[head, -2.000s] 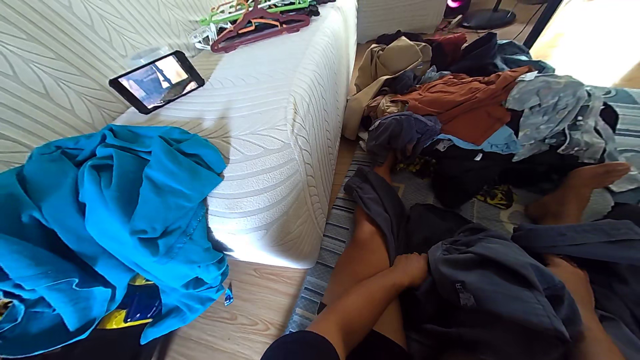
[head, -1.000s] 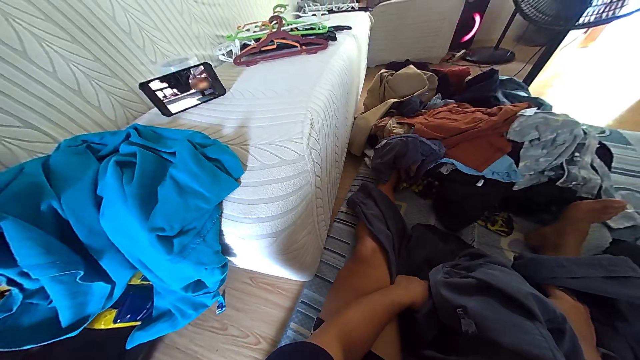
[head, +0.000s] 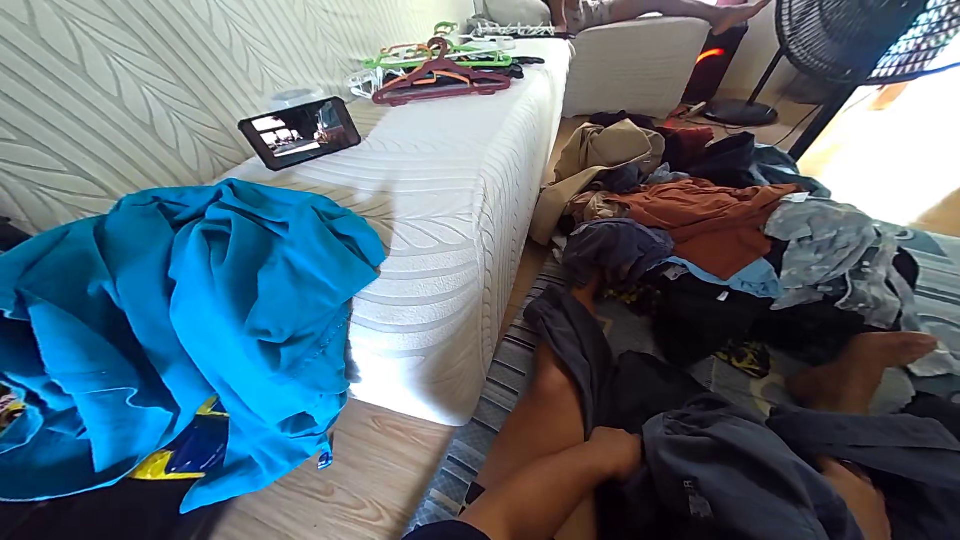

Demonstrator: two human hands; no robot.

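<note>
A dark grey garment (head: 720, 465) lies bunched across my lap and legs. The fingers of my left hand (head: 615, 452) are curled on its left edge. My right hand (head: 855, 487) is partly under the dark cloth at the lower right, its fingers hidden, so its grip cannot be told. Beyond my feet lies a heap of clothes: a rust-brown garment (head: 712, 217), a beige one (head: 607, 150), a grey patterned one (head: 817, 240) and black ones. A bright blue cloth (head: 255, 285) is draped at the left over something dark and yellow.
Along the left wall runs a white-covered cushioned seat (head: 435, 225) bearing a phone (head: 301, 133) and several plastic hangers (head: 442, 75). A black fan (head: 847, 37) stands at the back right. Another person's legs (head: 660, 9) rest on a seat behind. Striped mat (head: 480, 427) under me.
The view has tilted up, showing more of the fan and another person's legs. My left hand stays at the grey garment's edge, with little plain movement.
</note>
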